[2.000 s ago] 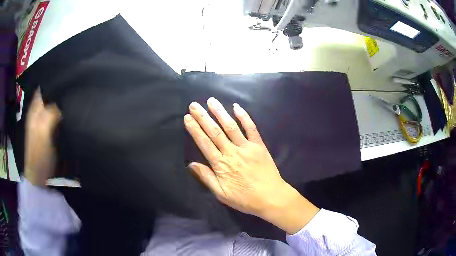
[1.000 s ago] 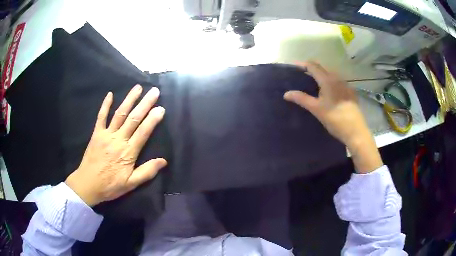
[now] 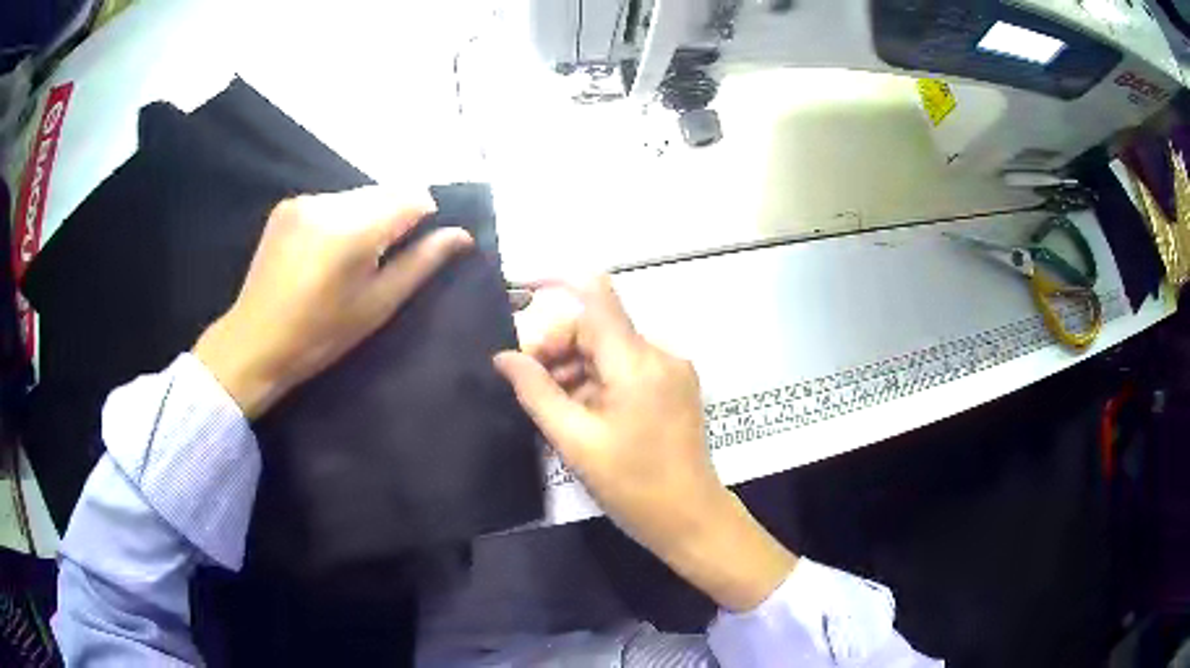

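A large black cloth panel [image 3: 144,248] lies over the left of the table. A smaller black piece [image 3: 431,444] lies folded over on its right part, with its straight right edge running down the table. My left hand [image 3: 326,281] is at the top of the folded piece, thumb and fingers bent on the cloth near its upper corner. My right hand [image 3: 626,411] is beside the right edge, fingers curled and slightly blurred, thumb tip at the edge. Whether it grips the cloth does not show clearly.
The white sewing machine head [image 3: 796,52] with a lit screen [image 3: 1021,43] stands at the back, its needle area in glare. Scissors [image 3: 1067,307] with green and yellow handles lie at right. A printed ruler scale [image 3: 835,398] runs along the front table edge.
The smaller black piece, spread out to the right before, is now folded to the left, uncovering table and ruler. My right hand has moved left; my left hand has moved up to the cloth's top.
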